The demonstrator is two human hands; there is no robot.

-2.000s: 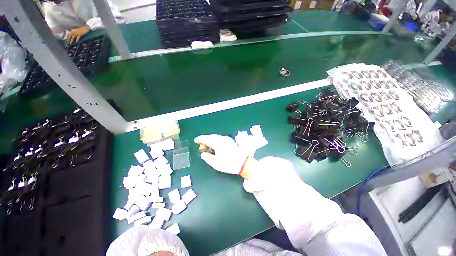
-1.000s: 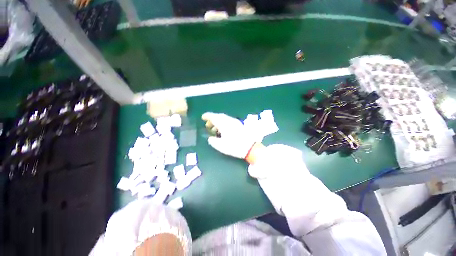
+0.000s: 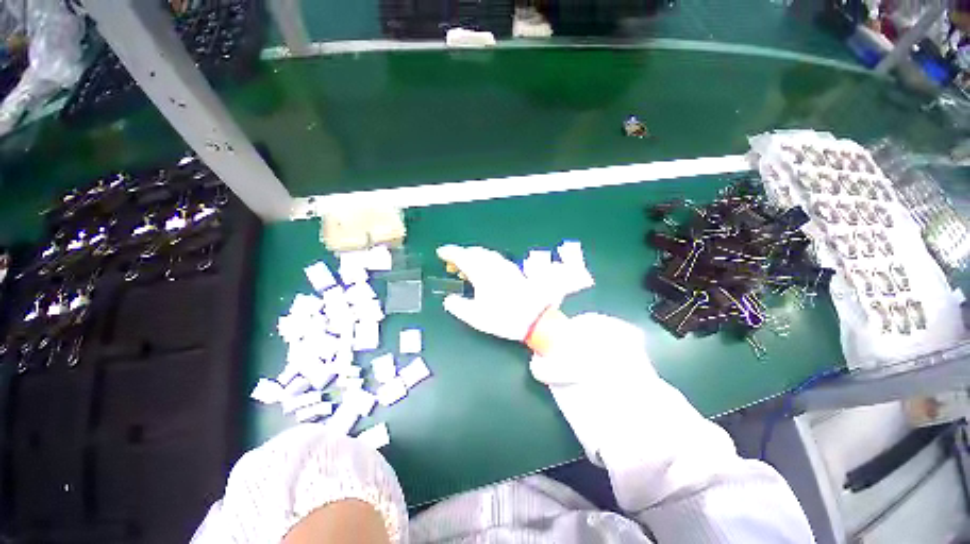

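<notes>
My right hand (image 3: 495, 294), in a cream-white glove with an orange-red cuff, is low over the green bench, fingertips towards the left. Thumb and index finger are apart; a small yellowish spot shows at the fingers and a thin clear or dark sliver between them. Whether it is held is unclear. Several white pads (image 3: 328, 338) lie in a loose pile to its left. Clear plastic squares (image 3: 404, 294) lie between pile and hand. White paper pieces (image 3: 571, 264) lie just behind the hand. My left sleeve and a bare patch show at the bottom edge; the left hand itself is cut off.
A cream block (image 3: 363, 228) sits near the white strip. A black binder clip heap (image 3: 718, 260) and a blister tray (image 3: 856, 228) are right. A black compartment tray (image 3: 144, 409) with clips is left, beside a slanted metal post (image 3: 191, 112). A small round unit (image 3: 634, 128) lies beyond the strip.
The camera view has tilted down. The left sleeve shows more, with a bare patch. The gold-coloured thing seen in the right fingers earlier is now barely visible, and the thumb and index finger look farther apart.
</notes>
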